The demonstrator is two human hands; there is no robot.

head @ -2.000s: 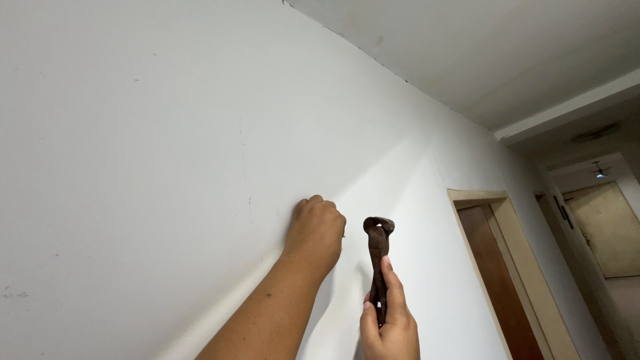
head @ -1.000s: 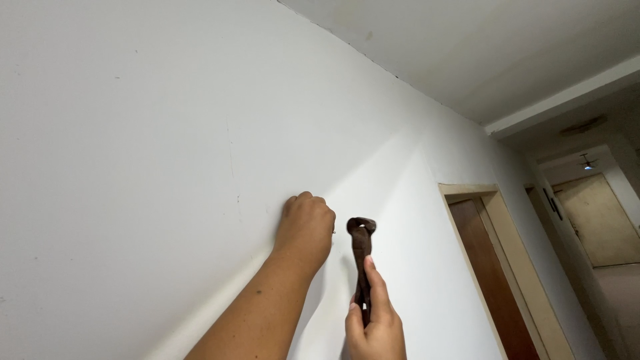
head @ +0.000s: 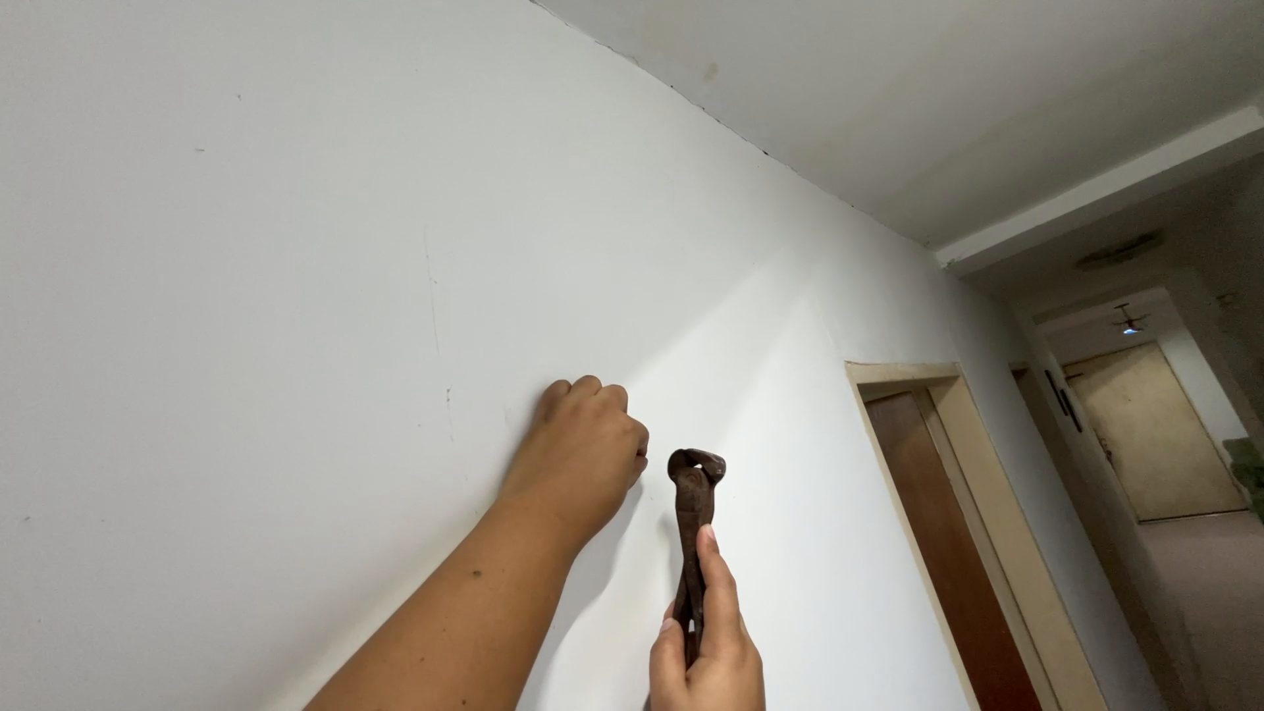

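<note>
My left hand [head: 583, 454] is at the white wall [head: 326, 296], its fingers curled and turned toward the surface. The fingertips are hidden behind the hand, so whether they hold anything cannot be seen. To its right, my right hand [head: 711, 632] grips the handles of rusty end-cutting pincers [head: 694, 494]. The pincers point upward, with their rounded jaws a short way right of my left knuckles and a small gap showing between the jaws.
A ceiling [head: 839, 89] meets the wall along a cracked edge. To the right stands a beige door frame [head: 973, 474] with a brown door [head: 938, 533]. Beyond it a corridor leads to a pale door [head: 1155, 434].
The pincers have moved a little closer to my left hand since the oldest frame. My left hand stays at the wall in the same curled pose.
</note>
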